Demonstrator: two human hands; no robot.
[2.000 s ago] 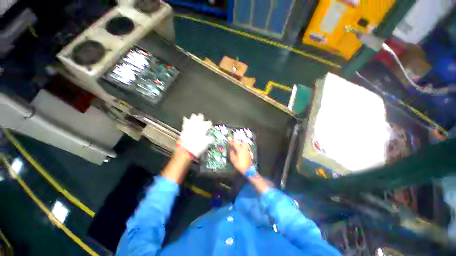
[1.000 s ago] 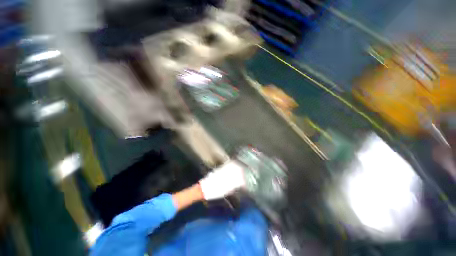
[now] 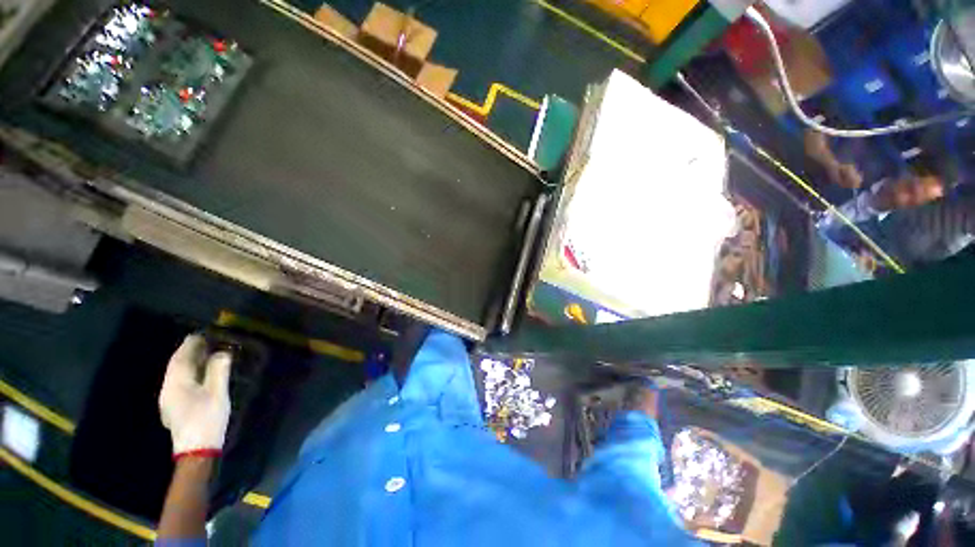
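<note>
My left hand point(image 3: 196, 397), in a white glove with a red cuff, is at the lower left, beside the conveyor. Its thumb and fingers close on the edge of a dark flat object point(image 3: 248, 369), whose face is too dark to make out. My right hand point(image 3: 644, 399) is low right of centre, small and partly hidden by its blue sleeve, over a dark frame point(image 3: 590, 419); its fingers do not show clearly. A carrier fixture with green circuit boards point(image 3: 160, 80) lies on the conveyor point(image 3: 353, 176) at the upper left.
A large carton with a bright white top point(image 3: 652, 203) stands beyond the conveyor end. A green post point(image 3: 770, 321) crosses at right. Silvery parts point(image 3: 515, 397) lie near my body, with an open carton point(image 3: 764, 504) of shiny contents beyond. A round fan point(image 3: 909, 395) and another person's arm point(image 3: 893, 194) are at right.
The fixture near the conveyor end has left the belt. My left hand has moved off the conveyor to the left. My right hand has come into view at lower right. The view has shifted right.
</note>
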